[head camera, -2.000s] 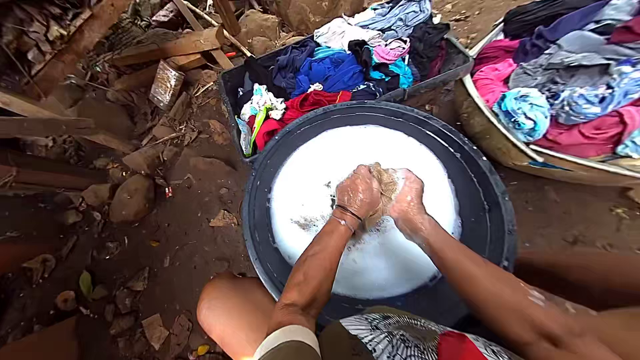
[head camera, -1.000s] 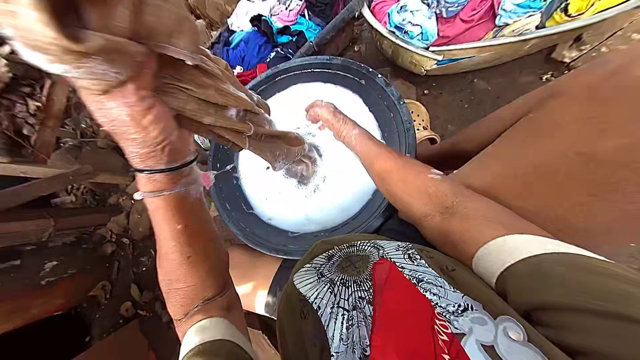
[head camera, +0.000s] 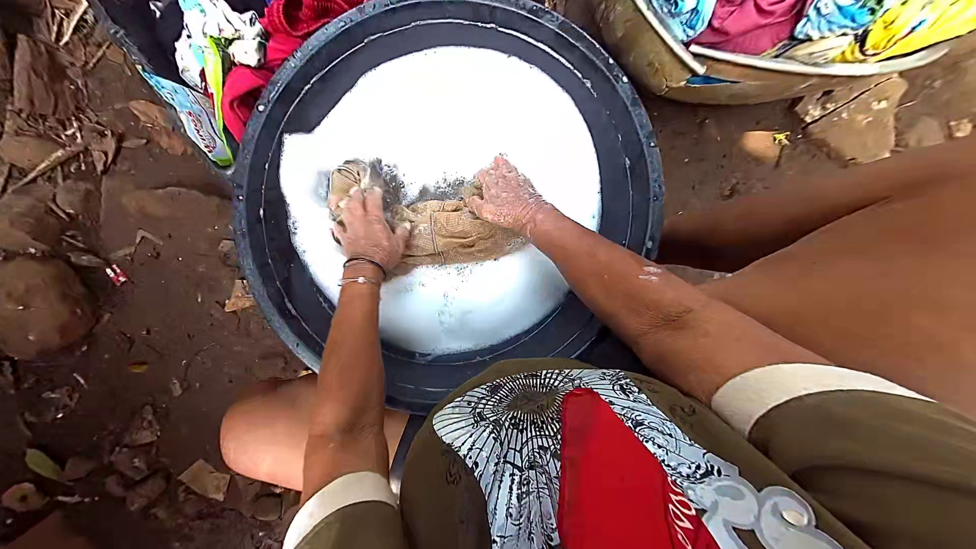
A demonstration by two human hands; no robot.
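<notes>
A round black plastic basin (head camera: 637, 175) between my knees holds white, sudsy water (head camera: 473, 99). Across the foam lies a wet tan cloth garment (head camera: 457, 235), partly sunk at its left end. My left hand (head camera: 371, 232), with a dark band and a thin bracelet on the wrist, presses on the garment's left part with its fingers spread. At the garment's upper right, my right hand (head camera: 507, 197) has its fingers bent against the cloth; whether they pinch it is hard to tell. Greyish water shows through the foam between the hands.
Behind the basin at the upper left, a dark tub (head camera: 126, 46) holds clothes and a plastic packet (head camera: 194, 114). A large worn basin (head camera: 732, 88) of colourful clothes stands at the upper right. Stones (head camera: 46, 305) and debris lie on the dirt at left.
One second ago my left hand held the tan garment raised above the basin at the left; now the garment lies in the suds under both hands. The view has shifted.
</notes>
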